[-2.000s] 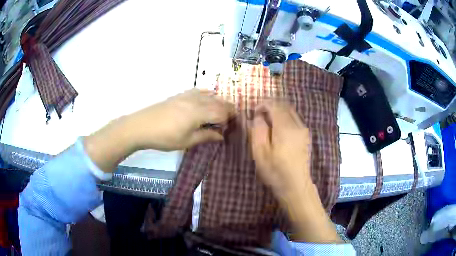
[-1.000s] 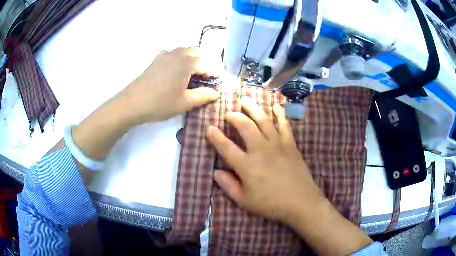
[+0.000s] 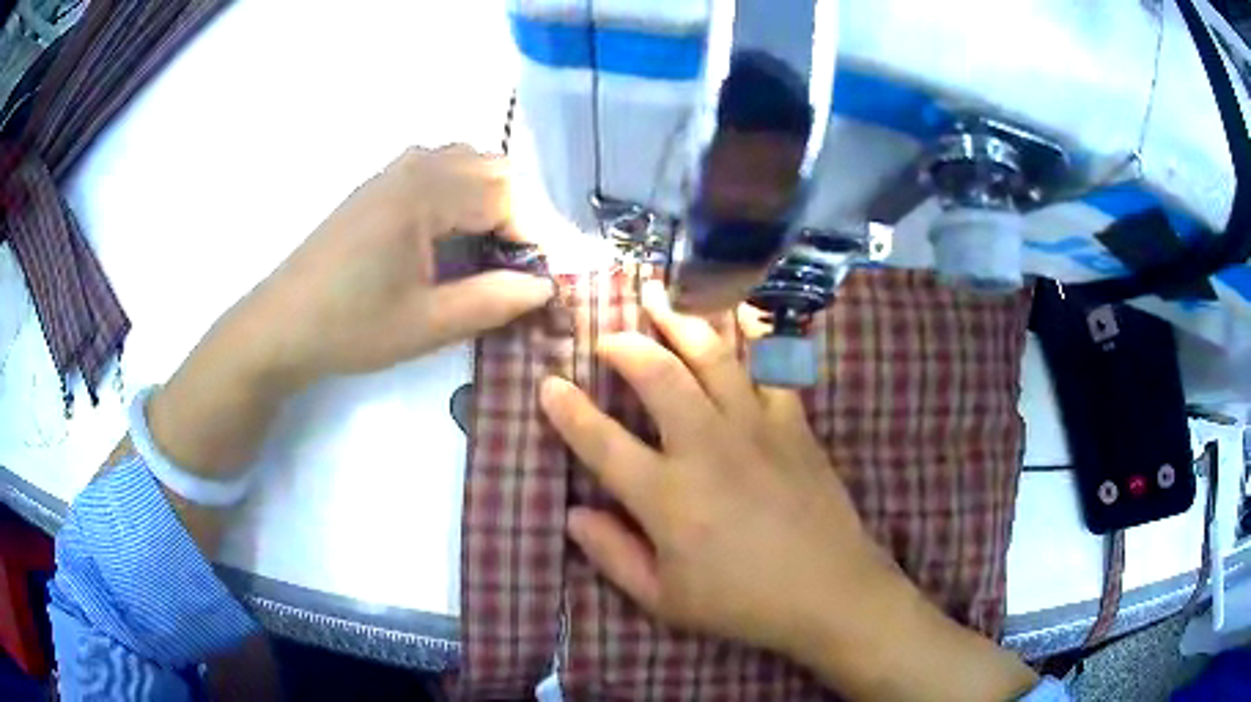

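Note:
A red-brown checked garment panel (image 3: 919, 453) lies under the machine head and hangs over the front table edge. A checked band strip (image 3: 510, 549) lies along its left side, with a bit of white at the seam low down. My left hand (image 3: 398, 268) pinches the band between thumb and fingers just left of the presser foot (image 3: 634, 233). My right hand (image 3: 727, 480) lies flat on the panel, fingers spread, fingertips close in front of the foot. The needle is lost in the lamp glare.
The white machine head (image 3: 892, 82) looms above the cloth. A black smartphone (image 3: 1118, 412) with a lit call screen lies to the right. A bundle of checked strips (image 3: 69, 261) lies at the far left. A ruler-marked edge (image 3: 350, 624) runs along the table front.
Both hands came down from a blurred position over the cloth to beside and before the foot. The panel and band now lie flatter. The view has moved closer to the machine head.

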